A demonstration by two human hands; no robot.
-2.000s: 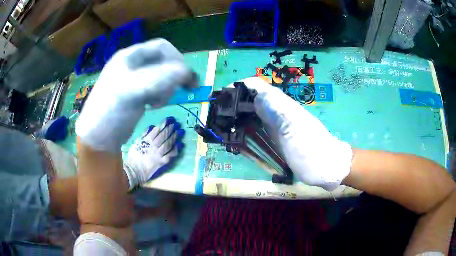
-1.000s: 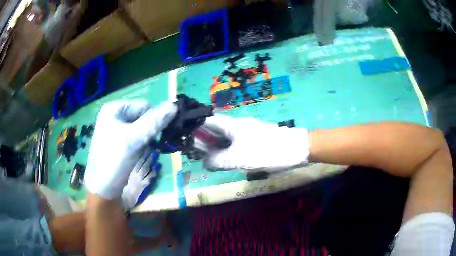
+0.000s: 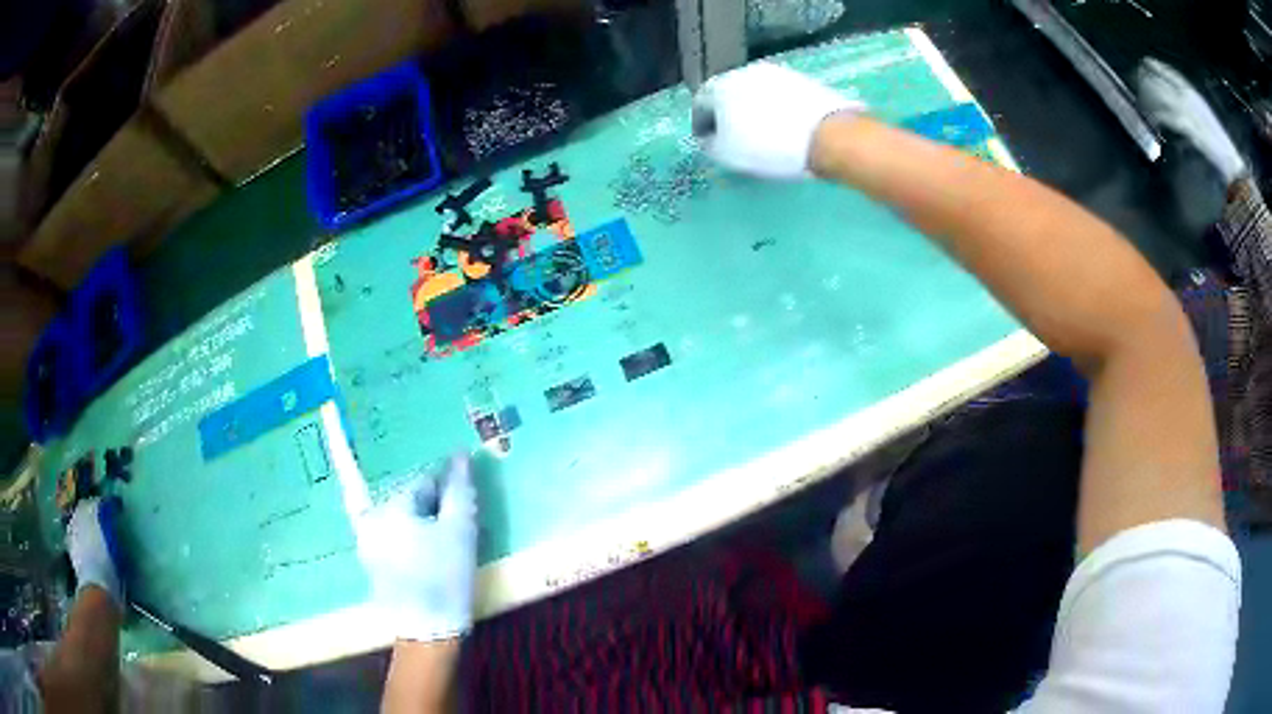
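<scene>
My left hand (image 3: 423, 551), in a white glove, is low over the bench's near edge, thumb up; whether it holds anything is unclear. My right hand (image 3: 765, 120), white-gloved with curled fingers, is at the foot of the post, above the silver fasteners (image 3: 659, 188); its fingertips are too blurred to show a held part. Black plastic fittings (image 3: 488, 244) are heaped on the orange print. Small dark rectangular pieces (image 3: 645, 363) lie in a row on the mat, the leftmost just beyond my left hand. The black assembly is not visible.
A grey post (image 3: 712, 39) stands at the far edge beside a blue parts bin (image 3: 374, 145) and cartons (image 3: 286, 84). A neighbour's gloved hand (image 3: 92, 547) is at far left, near a dark strip (image 3: 202, 642). Another gloved hand (image 3: 1186, 115) is at upper right near a silver strip (image 3: 1095, 77).
My hands have moved apart, the right one away to the post and the left one down to the near edge. The black assembly has left them and the view. The view has shifted right.
</scene>
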